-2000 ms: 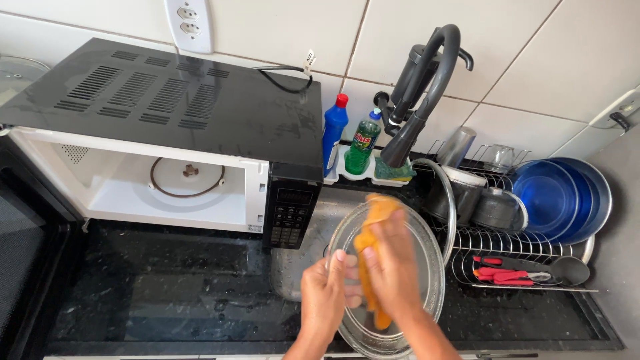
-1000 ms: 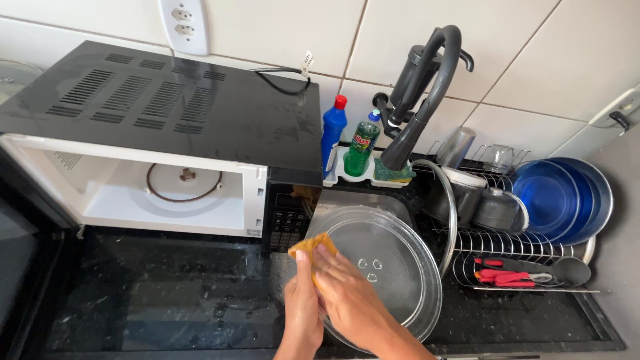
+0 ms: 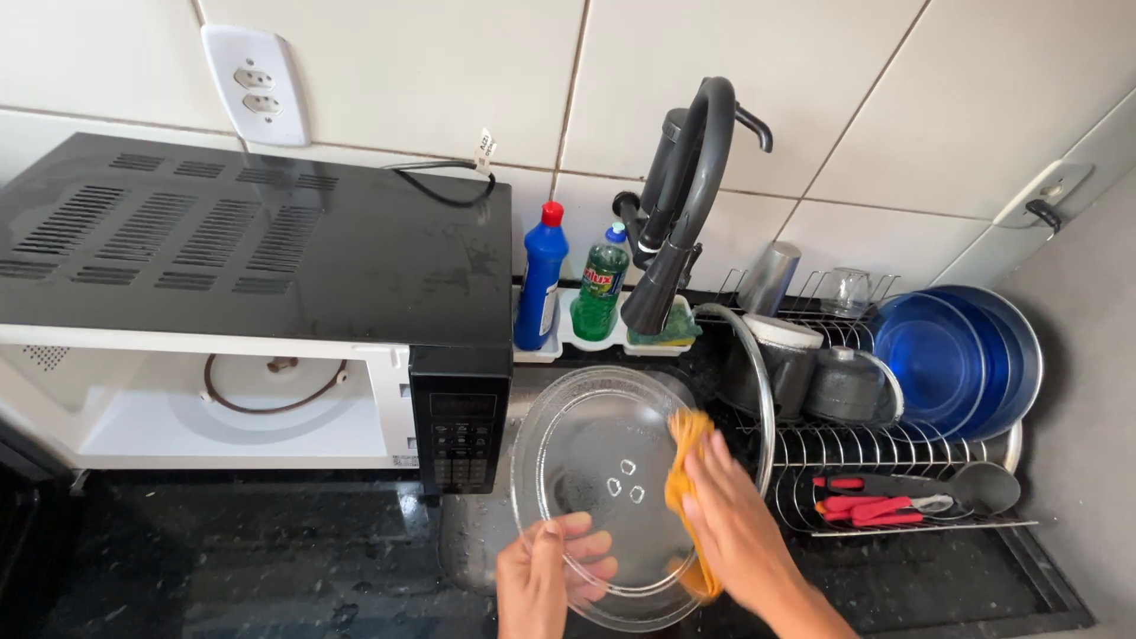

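Observation:
Over the sink (image 3: 475,532), my left hand (image 3: 550,572) grips the lower left rim of a round glass microwave turntable plate (image 3: 590,479), thumb on the near face and fingers seen through the glass. My right hand (image 3: 732,524) holds an orange cloth (image 3: 688,470) against the plate's right edge. The black microwave oven (image 3: 373,257) stands at the left with its door open; a roller ring (image 3: 275,408) lies inside it.
Behind the sink, a white caddy (image 3: 537,353) holds a blue bottle (image 3: 540,275), a green detergent bottle (image 3: 602,288) and a sponge (image 3: 666,330). The black faucet (image 3: 701,177) arches above. At right, a wire dish rack (image 3: 887,453) holds pots, blue plates (image 3: 932,355) and red-handled utensils (image 3: 874,510).
My hands have parted since one second ago, when they were together at the plate's left side. The right hand and cloth have moved to its right edge; the left is at the lower left rim.

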